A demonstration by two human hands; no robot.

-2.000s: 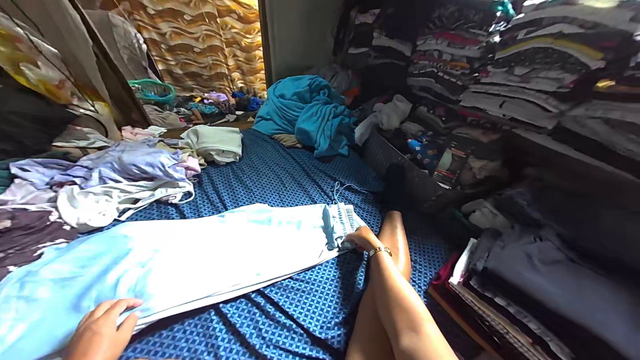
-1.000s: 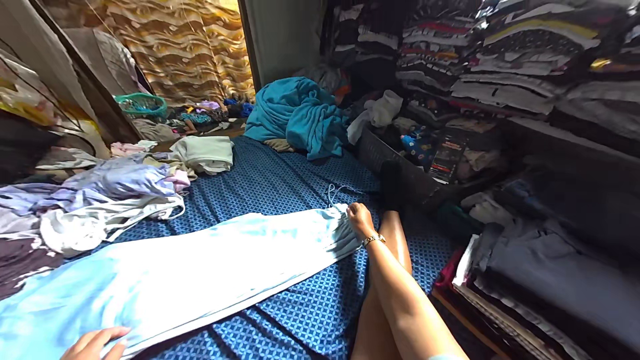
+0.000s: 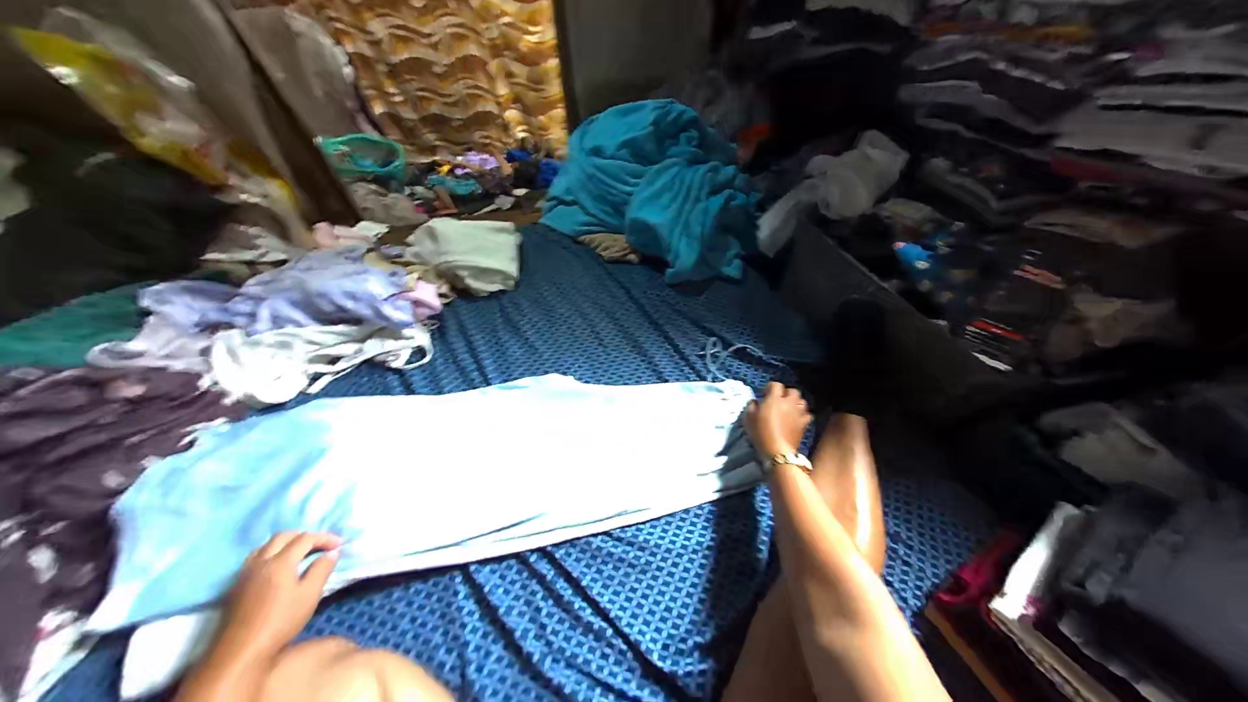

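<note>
A light blue and white garment (image 3: 439, 468) with a gathered waistband and a drawstring (image 3: 731, 353) lies lengthwise on a blue patterned sheet (image 3: 624, 585). My left hand (image 3: 283, 580) rests on the garment's lower left edge, fingers apart. At the gathered end on the right is my right hand (image 3: 778, 417), fingers curled at the waistband; whether cloth is pinched in them is hard to see. A watch or bracelet (image 3: 792, 460) is on that wrist.
Loose clothes (image 3: 322, 292) lie at the left, with dark printed cloth (image 3: 88, 468) nearer. A teal cloth heap (image 3: 653, 185) sits behind. At right are a clothes-filled bin (image 3: 868, 292) and folded stacks (image 3: 1121, 585). My bent leg (image 3: 848, 487) is beside my right arm.
The waistband end, spread out two seconds ago, looks more bunched beside my right hand. My left hand stays by the garment's near edge. The view has shifted somewhat.
</note>
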